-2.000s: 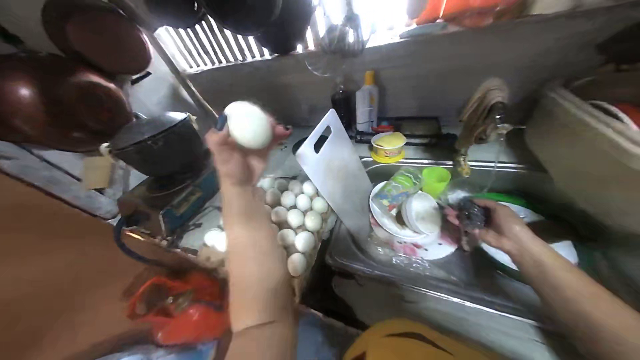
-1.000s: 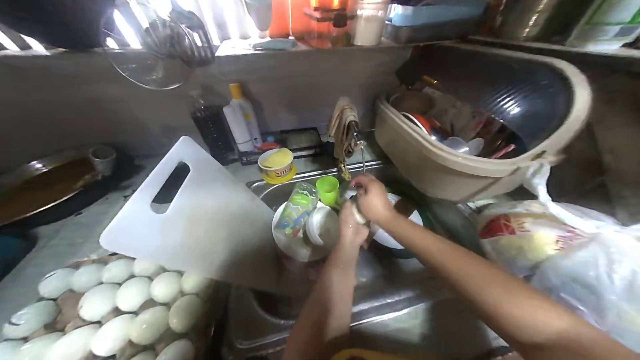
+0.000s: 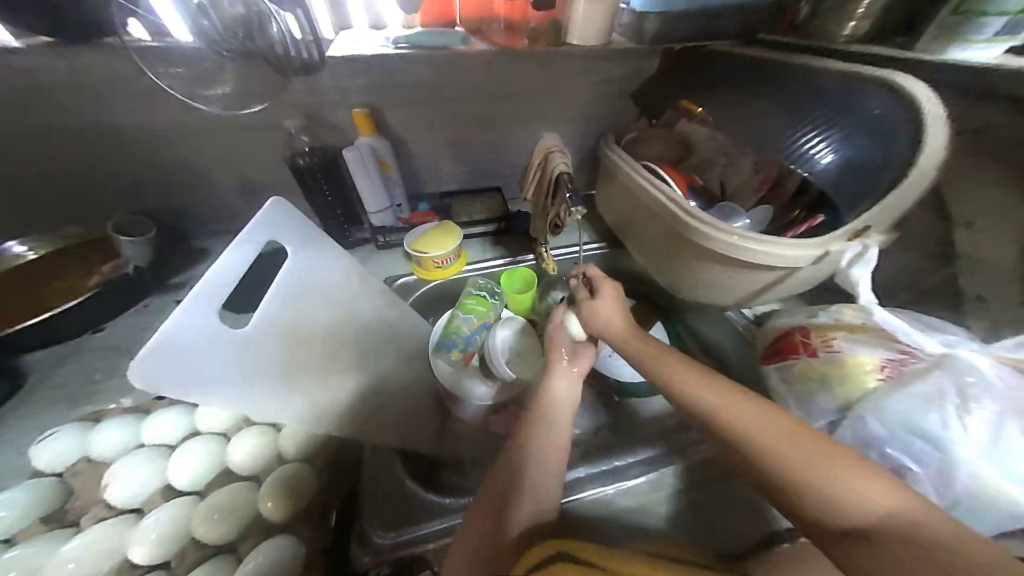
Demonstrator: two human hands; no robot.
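In the head view, my left hand (image 3: pixel 566 344) holds a white egg (image 3: pixel 574 326) over the sink (image 3: pixel 616 448), just below a thin stream of water from the tap (image 3: pixel 574 200). Against the egg's upper side rests my right hand (image 3: pixel 602 304); its fingertips are partly hidden, and whether it holds anything more cannot be told. Left of my hands, a bowl (image 3: pixel 448 376) holds a patterned plastic cup (image 3: pixel 472 316) and a white tub (image 3: pixel 514 349), with a green cup (image 3: pixel 519 290) beside them. A tray (image 3: pixel 84 480) of pale eggs stands at the lower left.
A white cutting board (image 3: pixel 312 344) leans across the sink's left side. A large beige basin (image 3: pixel 680 232) with utensils stands behind at the right, above a filled plastic bag (image 3: pixel 928 416). Behind the sink are a yellow-rimmed tub (image 3: pixel 436 250), bottles (image 3: pixel 380 172) and a cloth (image 3: pixel 548 184) on the tap.
My left hand has brought the egg from raised at the left down to the sink, and my right hand has joined it; the dark scrubber it held is no longer visible. The view has swung right.
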